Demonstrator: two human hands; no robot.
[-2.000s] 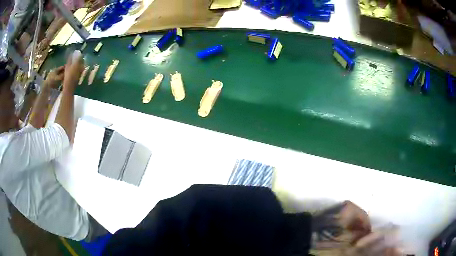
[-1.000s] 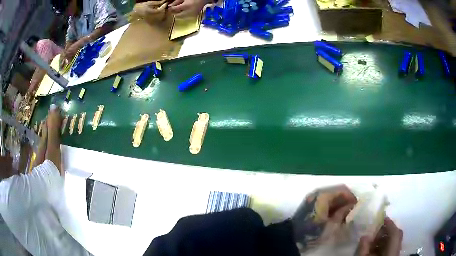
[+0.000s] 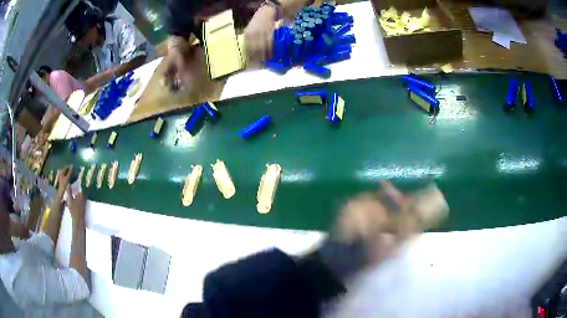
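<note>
My left hand (image 3: 364, 220), at the end of a black sleeve, is strongly blurred over the near edge of the green belt (image 3: 472, 199). My right hand (image 3: 404, 217) seems to be close beside it, and the two merge in the blur. A pale, blurred shape (image 3: 433, 207) shows at their right side; I cannot tell whether it is a held part or part of a hand. A whitish blur covers the bench at the lower right. Beige shells (image 3: 268, 188) lie spaced along the near side of the belt, left of my hands.
Blue cylinders (image 3: 254, 127) lie along the belt's far side, more in a pile beyond. A grey box (image 3: 142, 266) stands on the white bench. Cardboard tray (image 3: 423, 46) across the belt. People work at far left and opposite. A dark device with a red light (image 3: 541, 310) sits lower right.
My hands have moved up and forward from the white bench to the belt's near edge. The ridged silver stack is no longer visible. Across the belt, a person's hands have moved around a yellowish panel.
</note>
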